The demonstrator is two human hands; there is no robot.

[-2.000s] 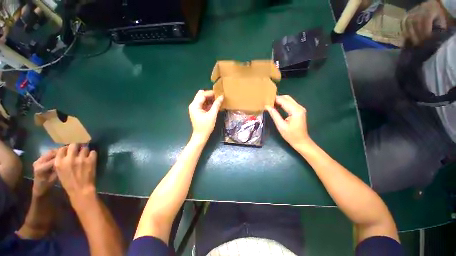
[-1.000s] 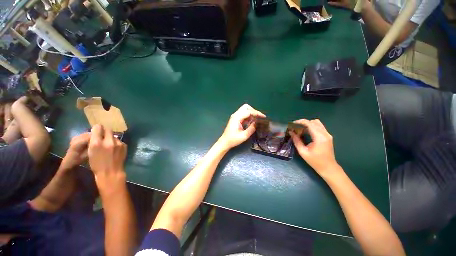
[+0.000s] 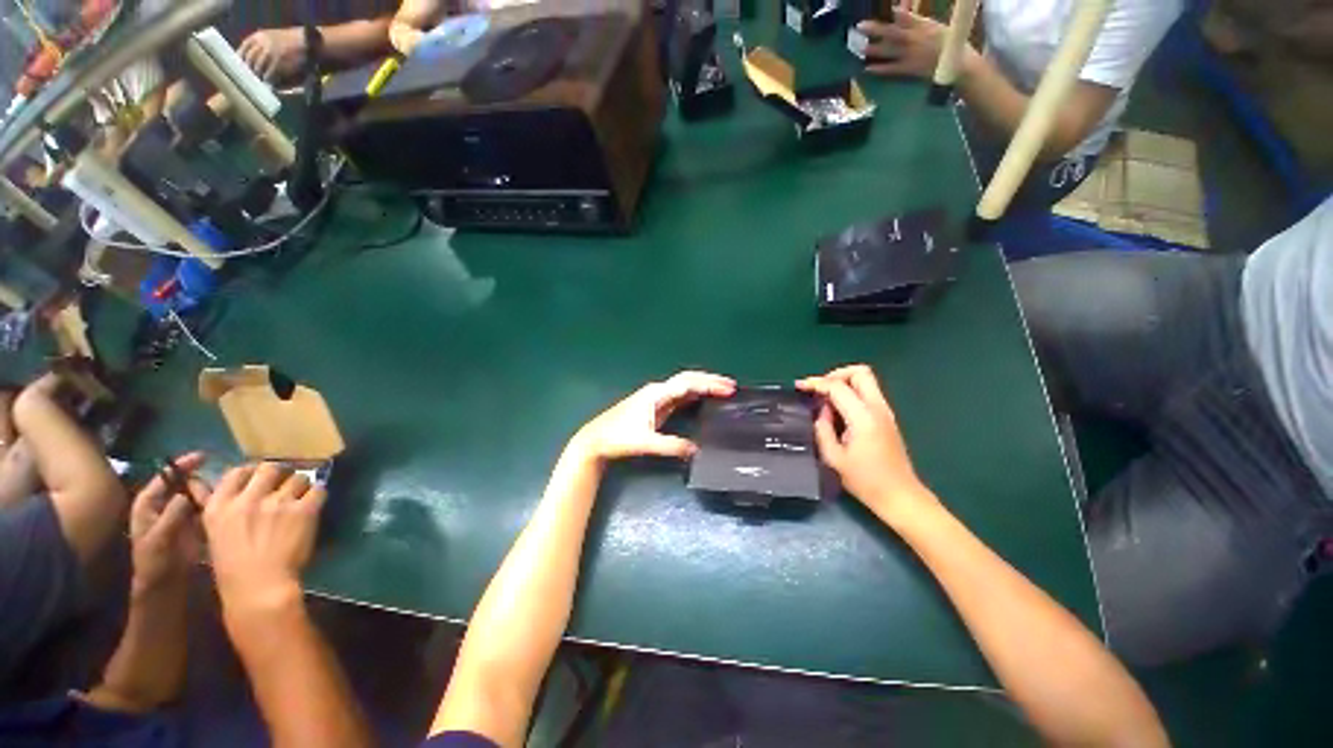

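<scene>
A black carton [image 3: 756, 443] lies on the green bench in front of me, its lid folded down over the box and its black printed outside facing up. The front flap slants down at the near edge; whether it is tucked in cannot be told. The contents are hidden. My left hand [image 3: 654, 420] holds the carton's left side, with the thumb near its left edge. My right hand [image 3: 863, 436] holds its right side, fingers at the far right corner.
Another black carton [image 3: 885, 266] with a raised lid lies at the back right. A wood-cased record player [image 3: 526, 132] stands at the back left. A neighbour's hands [image 3: 260, 526] work at an open carton [image 3: 274, 420] at left. An open carton [image 3: 828, 111] lies farther back.
The lid has come down from standing open with its tan inside showing, and now covers the bagged contents. My hands have stayed at the carton's sides. The camera view has shifted.
</scene>
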